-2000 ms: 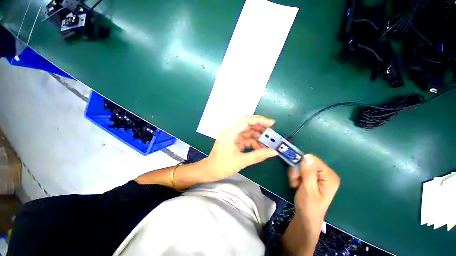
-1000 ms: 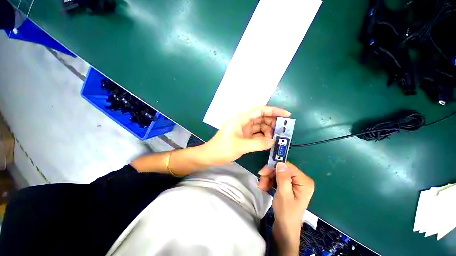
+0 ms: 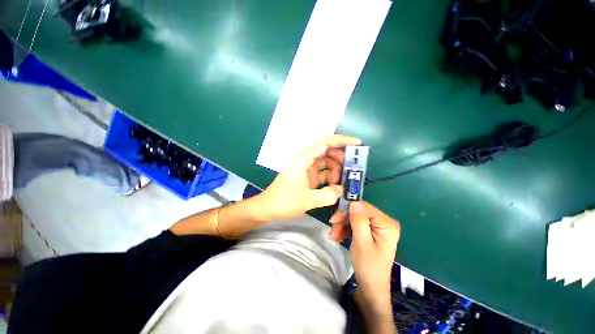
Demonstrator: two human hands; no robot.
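A cabled electronic unit (image 3: pixel 355 160) with a grey-silver face stands nearly upright in view between my hands, near the bench's front edge. Its blue connector (image 3: pixel 353 185) faces the camera. My left hand (image 3: pixel 301 184) holds its left side, fingers behind it. My right hand (image 3: pixel 372 233) pinches its lower end with thumb and fingers. The unit cable (image 3: pixel 497 144) runs right to a coiled bundle on the bench. A long white release liner sheet (image 3: pixel 324 81) lies beyond my left hand.
A dark pile of waiting units (image 3: pixel 522 52) lies at the far right. Spare label sheets (image 3: pixel 571 251) lie at the right. A separate unit group (image 3: pixel 91 19) sits at the far left. Blue bins (image 3: pixel 186 186) stand along the bench edge. A person's leg (image 3: pixel 65 160) shows at the left.
The unit has turned from slanted to nearly upright, and both hands have shifted with it. The coiled cable's lead is straighter. A person's leg has come into view at the left.
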